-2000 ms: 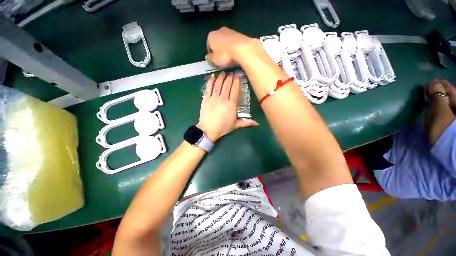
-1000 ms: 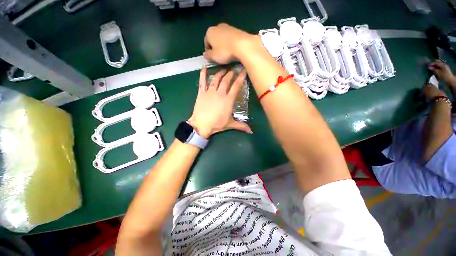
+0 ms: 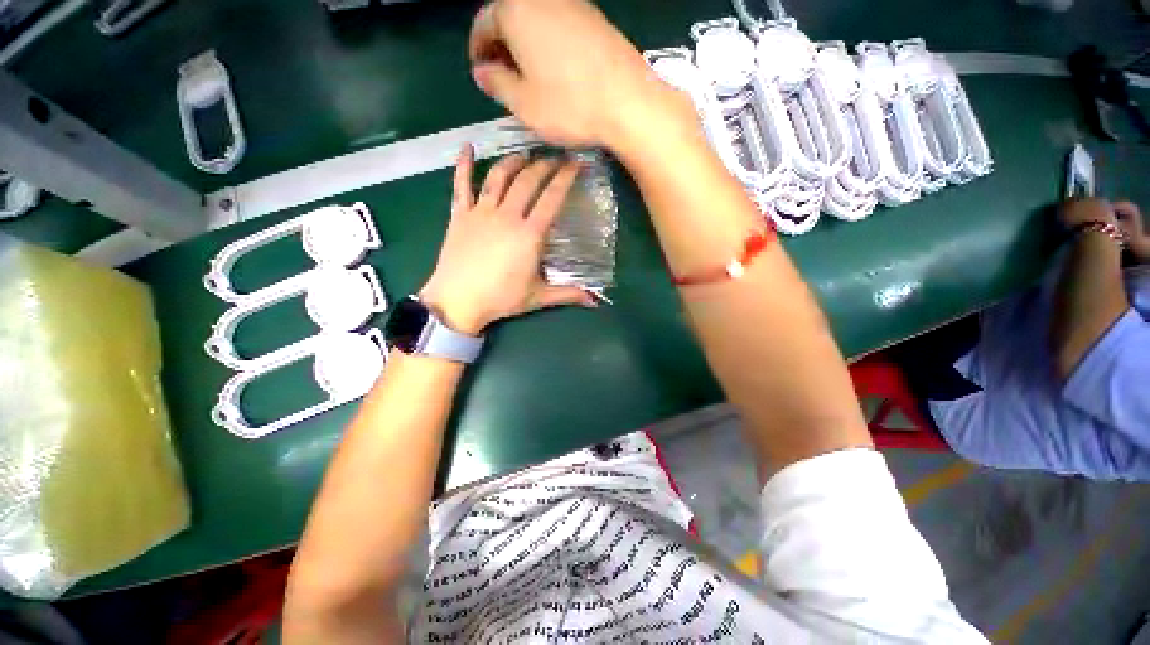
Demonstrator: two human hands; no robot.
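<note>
A flat pile of thin silvery pins (image 3: 585, 233) lies on the green bench at the centre. My left hand (image 3: 498, 246) rests flat with fingers spread over the pile's left side and covers part of it. My right hand (image 3: 555, 69) is raised above the rail beyond the pile, fingers curled. Whether it holds anything cannot be seen. Three white plastic frames (image 3: 338, 300) lie overlapping at the left, discs to the right. A dense row of stacked white frames (image 3: 820, 120) stands to the right of my right forearm.
A large clear bag with yellow contents (image 3: 88, 422) lies at the left edge. A grey post (image 3: 107, 158) and pale rail (image 3: 341, 173) run along the far side. A single white frame (image 3: 209, 114) lies beyond the rail. A co-worker's hands (image 3: 1105, 222) are at the far right.
My right hand has moved up and away from the pile's far end. My left hand has shifted left, uncovering more pins. The single frame beyond the rail has moved left.
</note>
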